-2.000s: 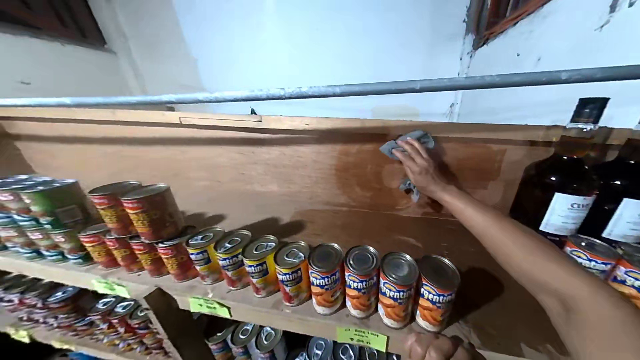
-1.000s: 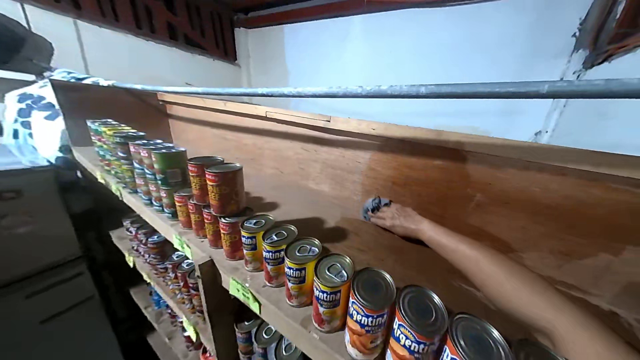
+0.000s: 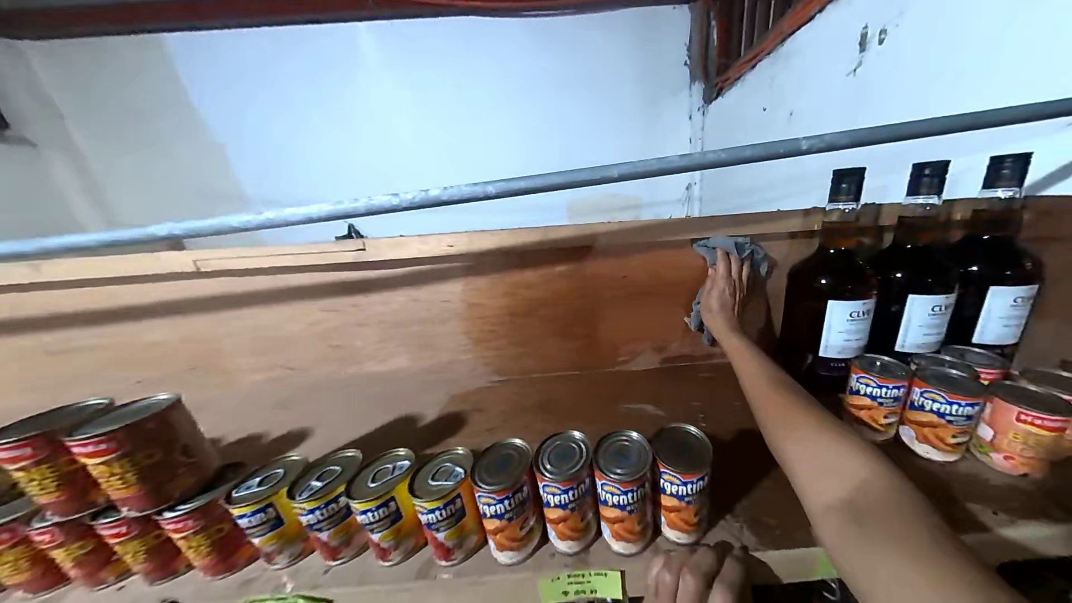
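Note:
My right hand (image 3: 725, 293) presses a crumpled grey cloth (image 3: 737, 249) against the upper part of the wooden back panel (image 3: 536, 310), just left of the dark liquor bottles. The panel has a darker, damp-looking patch left of the cloth. My left hand (image 3: 697, 574) is curled over the front edge of the wooden shelf (image 3: 779, 563), below the right end of a row of Argentina cans (image 3: 625, 494). Its palm and fingertips are partly hidden. Yellow-labelled cans (image 3: 385, 507) continue the row to the left.
Stacked red cans (image 3: 142, 452) stand at the left. Several full bottles (image 3: 837, 293) stand at the right, with more cans (image 3: 942, 410) before them. A metal pipe (image 3: 502, 188) crosses above the panel. A green paper tag (image 3: 581, 586) hangs on the shelf front.
The view has swung right since one second ago. My right hand and the cloth have moved from low at the back of the shelf to high on the back panel, near the bottles.

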